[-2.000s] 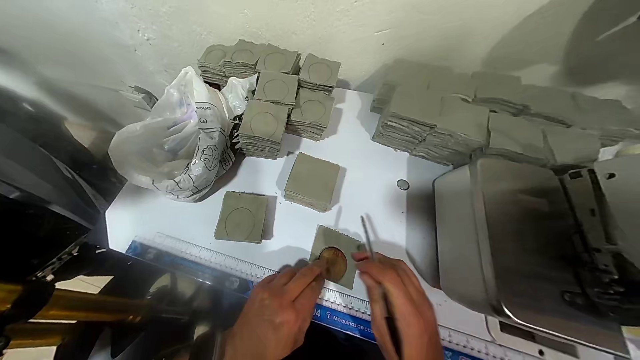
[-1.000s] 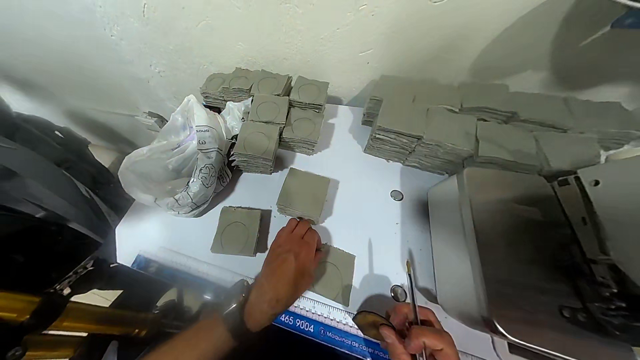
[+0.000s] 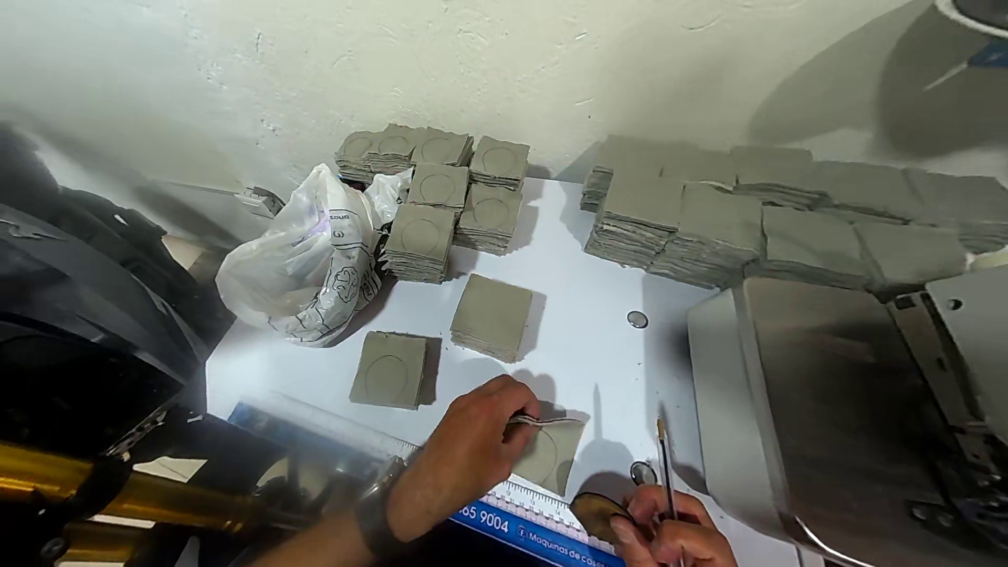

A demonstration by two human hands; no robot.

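My left hand (image 3: 484,433), with a dark watch on its wrist, pinches the upper left edge of a thin grey-green square (image 3: 551,453) that bears a drawn circle. My right hand (image 3: 677,528) holds a slim pen-like tool (image 3: 665,465), tip up, together with a round brownish disc (image 3: 598,512). Beyond my left hand sits a stack of unmarked squares (image 3: 492,315). Left of that stack, another small stack (image 3: 387,370) shows a circle on its top piece. A small round metal disc (image 3: 643,472) lies just above my right hand.
Circle-marked stacks (image 3: 421,232) stand at the back beside a white plastic bag (image 3: 315,268). Unmarked stacks (image 3: 717,220) line the back right, behind a metal sewing machine (image 3: 835,394). Another metal disc (image 3: 637,319) lies mid-table. A clear ruler (image 3: 528,496) runs along the blue-printed front edge.
The tool and brown disc have moved off the front square to the right in my right hand. My left hand went to the unmarked stack, then came back to the front square.
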